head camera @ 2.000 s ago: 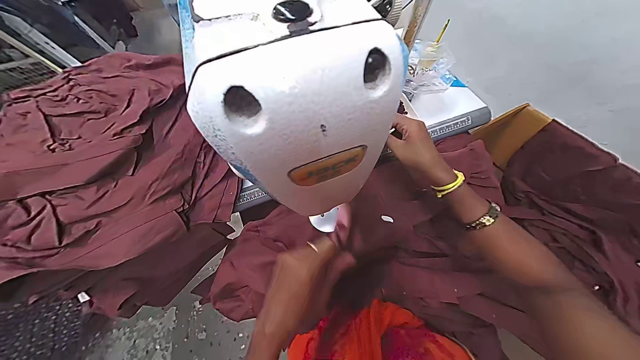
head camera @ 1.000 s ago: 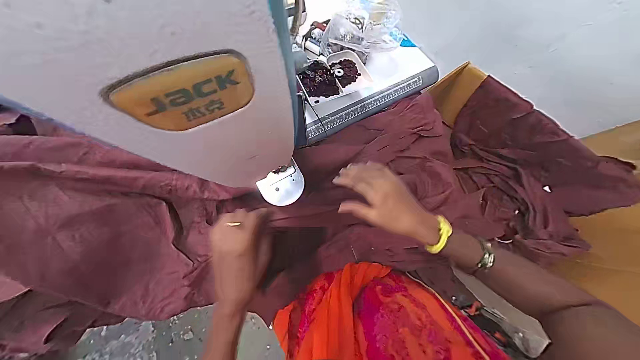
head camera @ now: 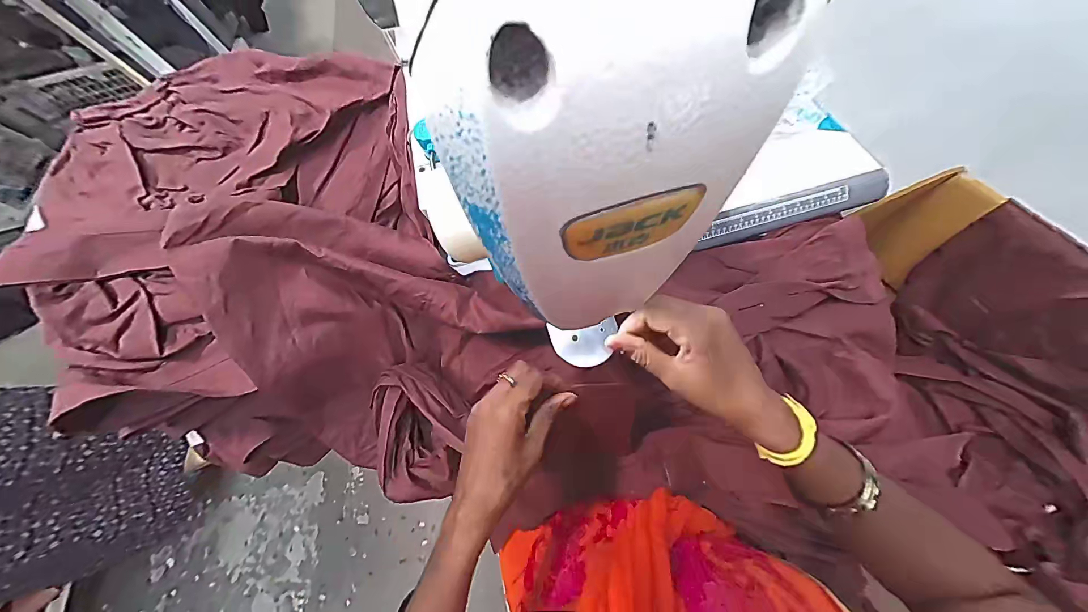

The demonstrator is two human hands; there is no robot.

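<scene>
A white Jack sewing machine head [head camera: 595, 153] fills the upper middle, with a rounded white part [head camera: 583, 343] showing beneath its lower end. Maroon cloth [head camera: 306, 314] spreads around and under it. My left hand [head camera: 510, 425] rests on the cloth just below and left of that white part, fingers bent, a ring on one finger; nothing shows between thumb and fingers. At the right edge of the white part is my right hand [head camera: 688, 348], thumb and forefinger tips close together. Whether they pinch something small cannot be made out. The needle area is hidden behind the machine head.
The machine's white bed with a printed ruler [head camera: 778, 212] extends right, with clear plastic [head camera: 807, 93] on it. A brown cardboard box edge [head camera: 926, 221] stands beside it under more maroon cloth [head camera: 1011, 314]. Dark speckled fabric [head camera: 93, 484] lies at lower left near the floor [head camera: 289, 527].
My right hand has moved from the cloth, where its fingers were spread, up to the white part, its fingertips now together. The view has shifted, and the tray with dark red pieces is now hidden.
</scene>
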